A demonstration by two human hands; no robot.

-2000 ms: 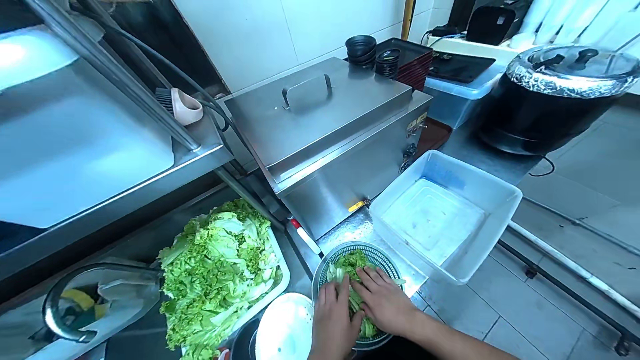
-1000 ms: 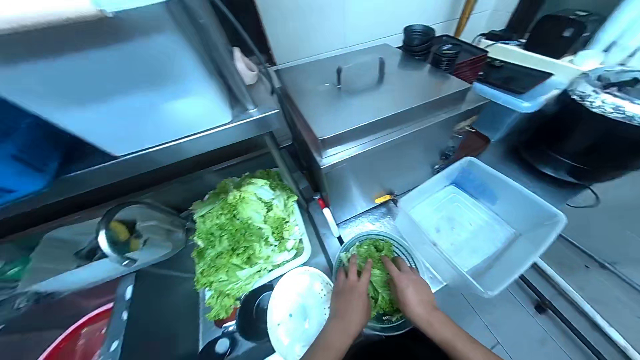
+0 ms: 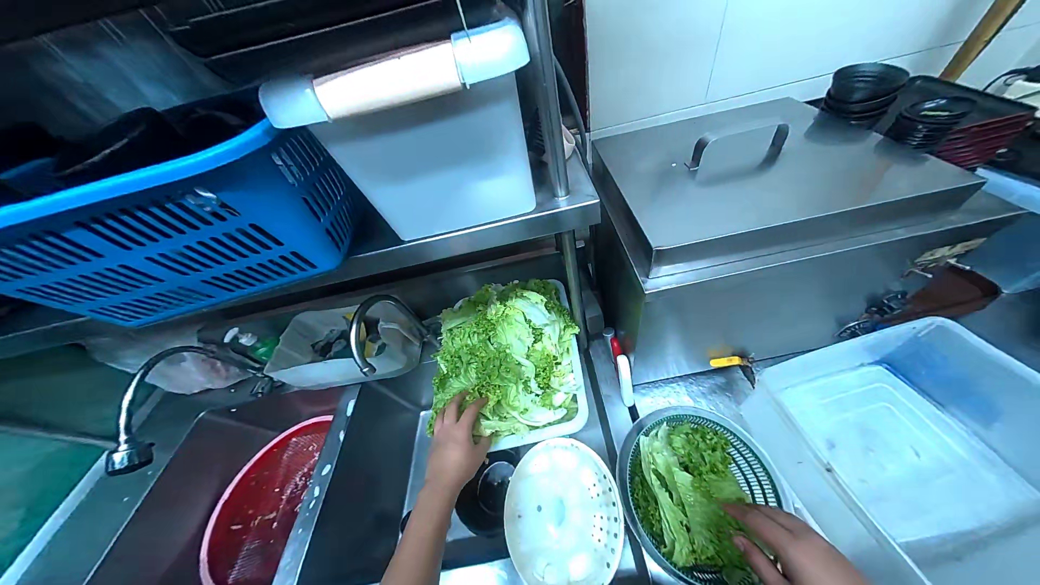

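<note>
My left hand [image 3: 457,439] touches the near edge of a heap of green leaf lettuce [image 3: 516,357], which fills a white tray [image 3: 578,410] over the sink. My right hand [image 3: 784,540] rests with its fingers on lettuce leaves [image 3: 682,496] inside a round dark green slotted basket [image 3: 760,475], set in a bowl. Between the hands lies a white perforated oval lid or strainer [image 3: 563,512]. Whether the fingers of either hand grip a leaf is hard to tell.
A clear plastic tub [image 3: 910,455] stands right of the basket, below a lidded steel appliance [image 3: 780,187]. Two curved faucets [image 3: 134,406] rise over the sinks, where a red colander [image 3: 272,496] sits. A blue basket [image 3: 179,236] is on the shelf above. A yellow-handled tool [image 3: 729,361] lies behind.
My left hand has left the green basket and moved left to the heaped lettuce. My right hand stays at the basket, now at its right side. The view has turned left.
</note>
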